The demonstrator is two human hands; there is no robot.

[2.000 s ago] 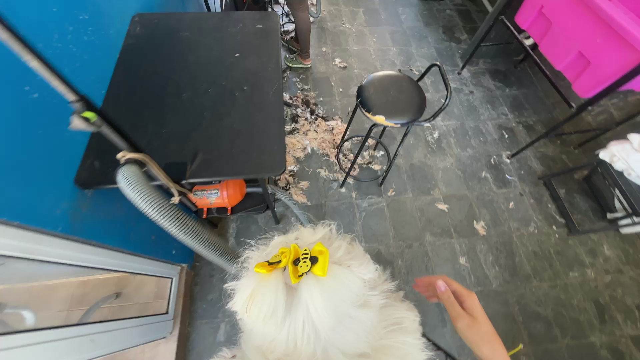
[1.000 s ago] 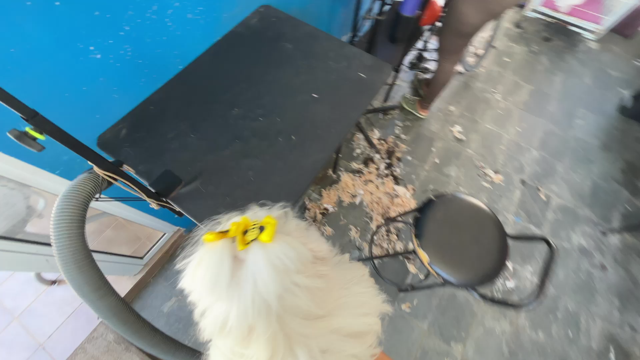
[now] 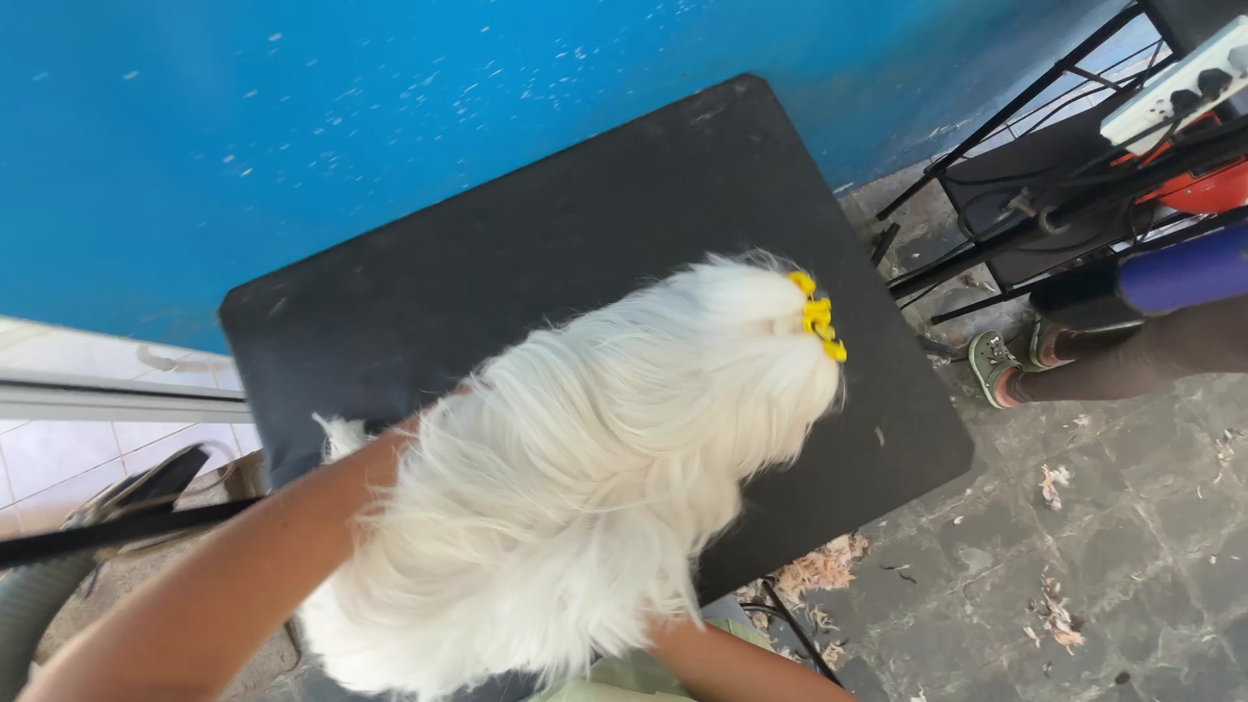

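A long-haired white dog (image 3: 585, 419) with yellow bows (image 3: 819, 317) on its head is at the black-topped table (image 3: 624, 214), its head toward the table's right end. From the lower left my left forearm reaches to the dog's far side, where the fur hides most of my left hand (image 3: 458, 390). My right forearm comes in from the bottom, and my right hand is hidden under the fur on the dog's near side. What the fingers of either hand do cannot be seen.
A blue wall (image 3: 390, 127) runs behind the table. A black metal arm (image 3: 127, 526) and a grey hose (image 3: 44, 604) are at lower left. A person's legs (image 3: 1121, 366) stand at right by black metal frames. Fur clippings (image 3: 819, 570) litter the stone floor.
The dog, below the table's near edge in the earlier frames, is now over the tabletop between my arms. Both my forearms have come into view. The view has turned strongly.
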